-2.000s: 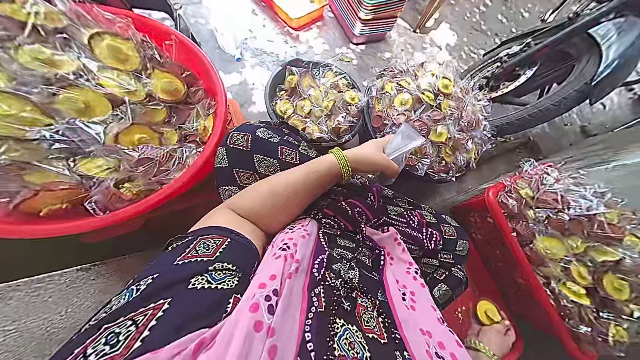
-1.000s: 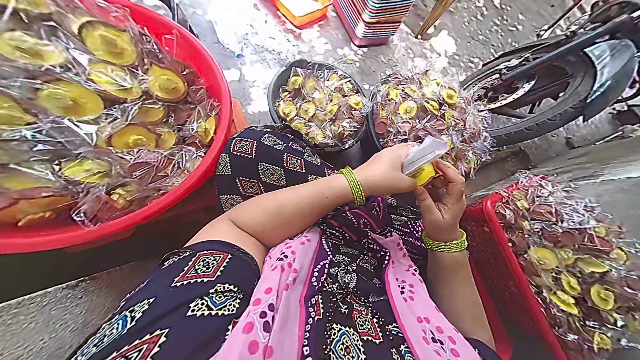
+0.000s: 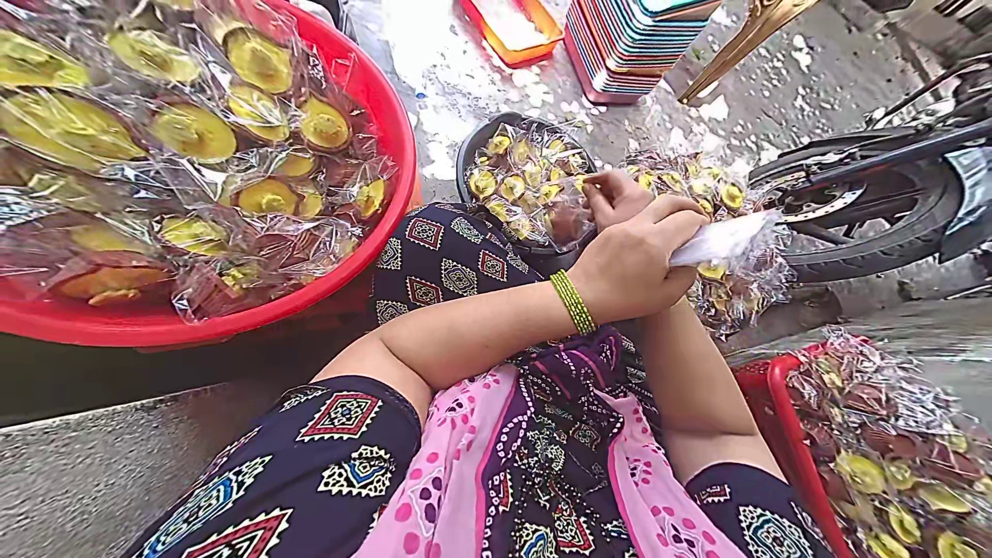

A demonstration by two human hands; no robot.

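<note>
My left hand grips a thin stack of clear plastic bags, which sticks out to the right. Just beyond it, my right hand reaches over a black tub, its wrist hidden behind the left hand. The right fingertips pinch the film of a brown piece wrapped in clear plastic at the tub's right side. Similar wrapped pieces, yellow and brown, fill the tub. More wrapped pieces are heaped just right of my hands.
At left stands a large red basin of wrapped pieces, at lower right a red crate with more. Behind are an orange tray, stacked coloured trays and a wooden leg. A motorcycle wheel is at right.
My right hand was at the red crate with a yellow piece, then met my left hand near the bags. It has since moved left over the black tub. The left hand still holds the bags.
</note>
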